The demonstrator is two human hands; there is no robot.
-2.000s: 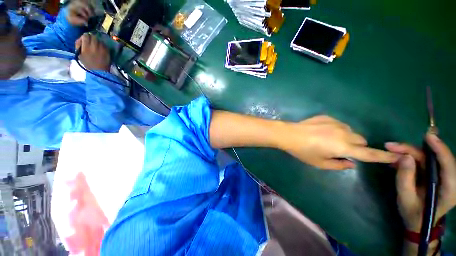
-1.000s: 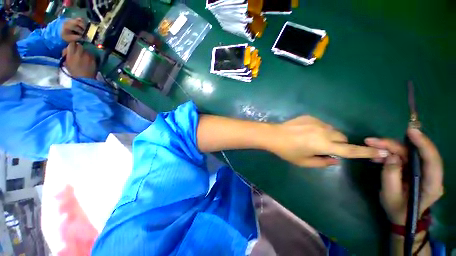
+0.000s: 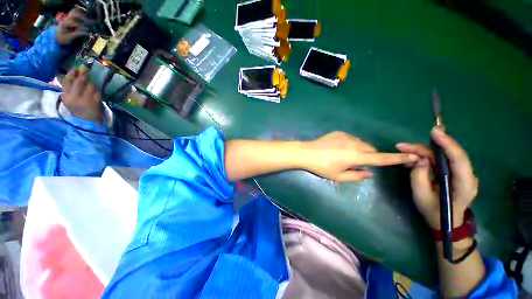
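Note:
My right hand (image 3: 446, 175) holds the black soldering iron (image 3: 444, 193), its thin metal shaft pointing up, away from the mat's near edge. My left hand (image 3: 344, 157) reaches across from the left with its index finger extended, its tip touching or nearly touching the right fingertips. I cannot tell whether it holds any solder wire. Black LCD modules with white frames and orange flex tails lie beyond my left arm: a fanned stack (image 3: 256, 80), a small stack (image 3: 322, 64), a taller fanned stack (image 3: 256, 16) and one more module (image 3: 302, 30).
The dark green mat (image 3: 385, 76) lies under everything. A solder wire spool (image 3: 163, 82) stands at left by a black device (image 3: 131, 49). A clear plastic bag (image 3: 207, 52) lies near it. Another blue-clad person's hand (image 3: 81, 93) is at far left. A black round object (image 3: 519, 263) sits at the right edge.
The view has shifted, so the bench items sit further left and more of the right side shows. Both hands keep nearly the same pose, fingertips together, with the iron still held.

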